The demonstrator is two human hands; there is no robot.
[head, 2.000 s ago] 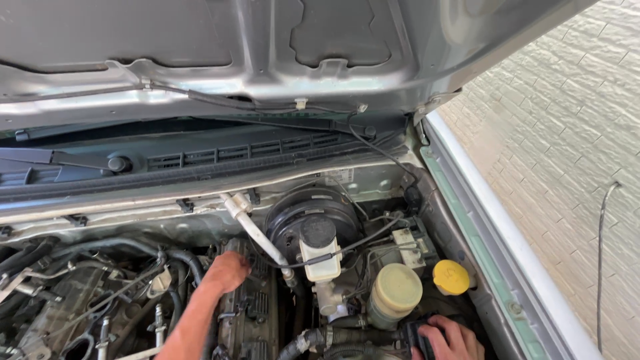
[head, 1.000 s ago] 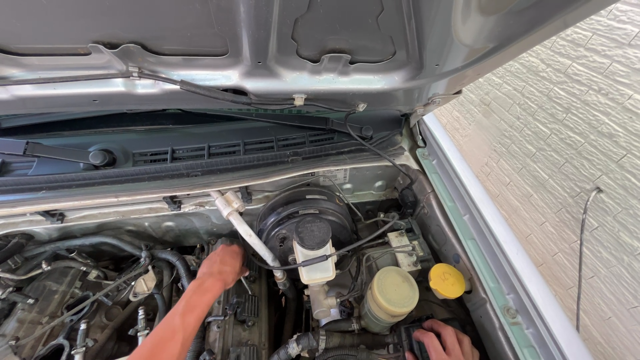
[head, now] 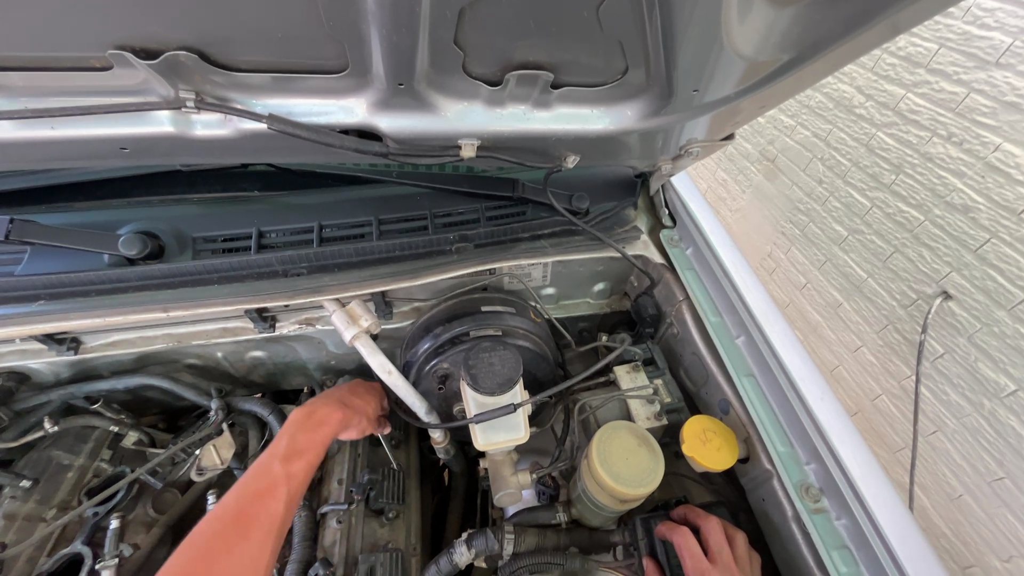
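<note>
My left hand (head: 352, 410) is closed around a thin metal rod-like tool (head: 389, 451), whose shaft points down at the engine's valve cover (head: 364, 528). Black connectors (head: 386, 490) sit on that cover just below the shaft. The far end of the tool is hidden in the fist. At the bottom right, my right hand (head: 704, 544) rests with bent fingers on a black plastic box (head: 658, 544). Between the hands stand the brake fluid reservoir (head: 494, 416) with its black cap and a yellowed round reservoir (head: 620, 468).
The raised hood (head: 384, 120) hangs overhead. A metal pipe (head: 388, 372) and a black cable (head: 552, 392) pass before the brake booster (head: 432, 340). A yellow cap (head: 709, 443) lies near the fender edge (head: 768, 400). Hoses run at the left; a thin rod (head: 918, 400) stands outside.
The thin tool's shaft shows below my left hand now and one second ago, but not plainly two seconds ago. My right hand stays at the black box.
</note>
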